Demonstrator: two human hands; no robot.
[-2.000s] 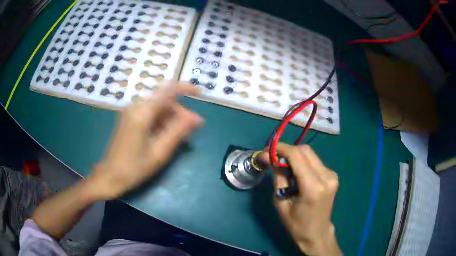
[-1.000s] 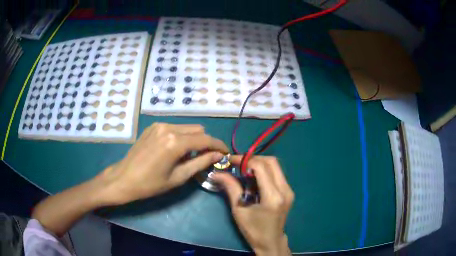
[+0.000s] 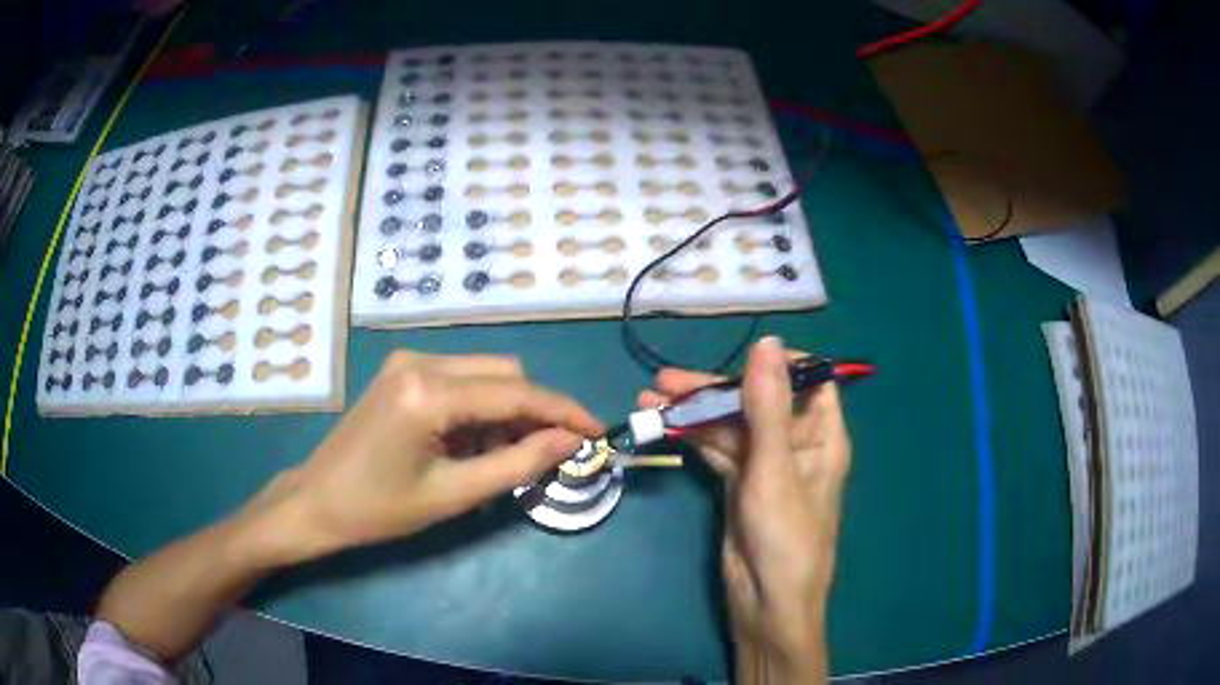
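Note:
The stepped silver metal fixture (image 3: 571, 505) stands on the green mat in front of me, with a brass collar (image 3: 585, 462) on top. My left hand (image 3: 442, 448) has its thumb and forefinger together at the collar; whether a small component is between them is hidden. My right hand (image 3: 776, 468) holds the wired hand tool (image 3: 716, 403) like a pen, its white front part pointing left and its dark tip close to the collar. A thin brass-coloured pin (image 3: 652, 460) sticks out to the right of the fixture top.
The left foam tray (image 3: 311, 371) and right foam tray (image 3: 589, 307) lie behind the hands, with dark parts in some cutouts. Thin leads (image 3: 666, 262) loop over the right tray. Cardboard (image 3: 997, 134) lies at upper right. Spare trays (image 3: 1137, 468) stand at the right edge.
The right hand has turned the tool from upright beside the fixture to pointing left at the collar. The left hand came in from the left and stays at the collar. The view has shifted.

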